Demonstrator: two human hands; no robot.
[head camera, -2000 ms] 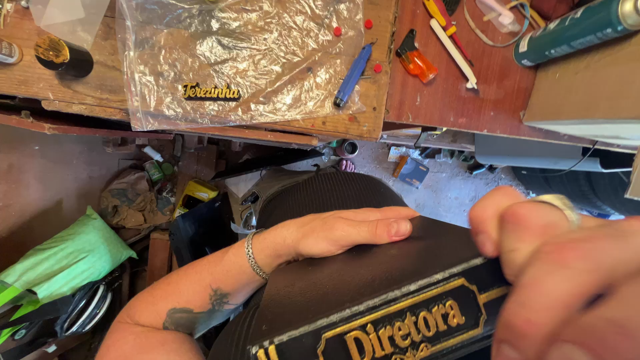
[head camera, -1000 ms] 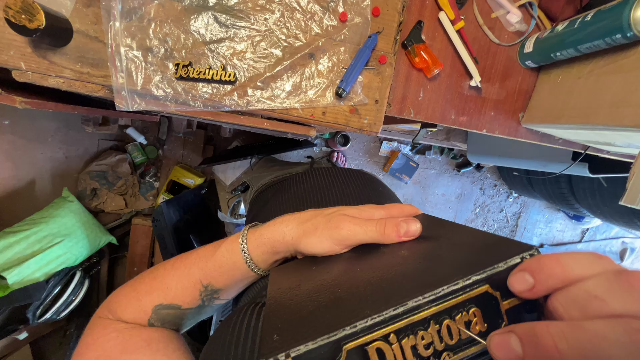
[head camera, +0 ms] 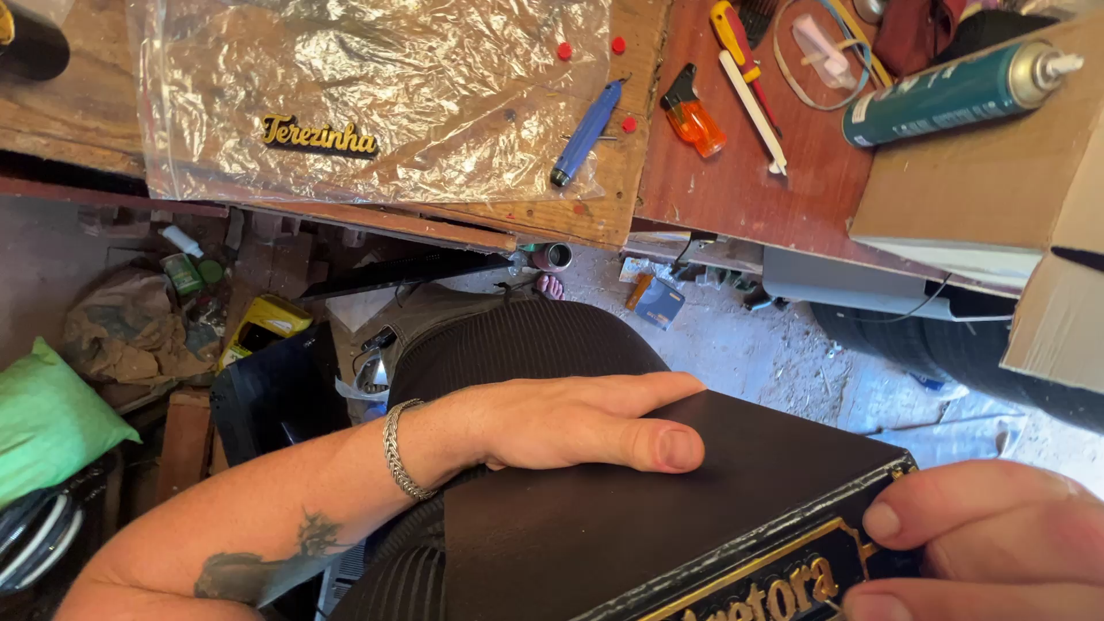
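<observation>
A black box-like piece point(head camera: 673, 500) with raised gold lettering and a gold border on its narrow face lies against my body at the lower right. My left hand point(head camera: 595, 423) rests flat along its far edge and top, thumb on the dark surface. Over the lettered face, my right hand point(head camera: 983, 543) has its thumb and a finger near the frame's end; what looks like a thin tip shows by the thumb, too small to name. Higher up, a gold-and-black lettered name piece point(head camera: 319, 136) lies on a clear plastic sheet point(head camera: 414, 78), beside a blue pen-like tool point(head camera: 588, 134).
On the reddish bench lie an orange-handled tool point(head camera: 693, 112), a yellow-red screwdriver point(head camera: 737, 39) and a white stick point(head camera: 753, 112). A green spray can point(head camera: 949, 95) leans on a cardboard box point(head camera: 966, 181). Below are tires point(head camera: 949, 345), a green bag point(head camera: 56, 423) and clutter.
My right hand has come down from above the box's corner to its lettered face, at the right end. The left hand stays on the box.
</observation>
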